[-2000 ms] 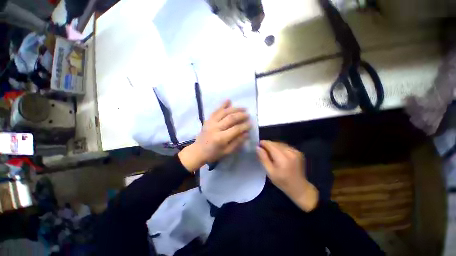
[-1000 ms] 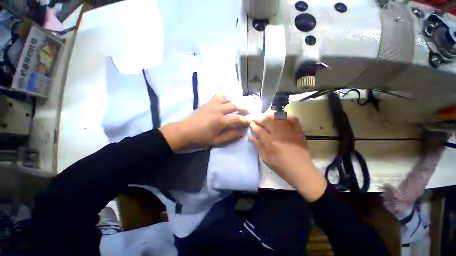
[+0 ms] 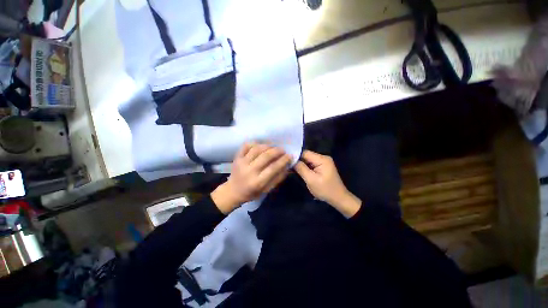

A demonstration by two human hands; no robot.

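A pale garment panel (image 3: 264, 99) lies over the white table and reaches its front edge. It carries a dark pocket bag (image 3: 198, 102) with a pale band, and narrow dark strips above and below it. My left hand (image 3: 258, 171) lies on the panel's near right corner with fingers together, pressing or holding the cloth. My right hand (image 3: 319, 175) pinches the panel's right edge between thumb and finger, close beside my left fingertips. Black fabric shears (image 3: 435, 57) lie on the table to the right. The needle area is not in view.
The white table (image 3: 348, 90) has a printed ruler along its front edge. A pinkish cloth (image 3: 520, 75) hangs at the right. Pale and dark panels (image 3: 225, 246) lie below, by my lap. A printed box (image 3: 53, 73), a phone (image 3: 11, 184) and machine parts are at the left.
The view has swung down from the machine head, which is now out of frame. The panel's pocket bag has come into sight. My hands have moved from the needle area to the panel's right edge.
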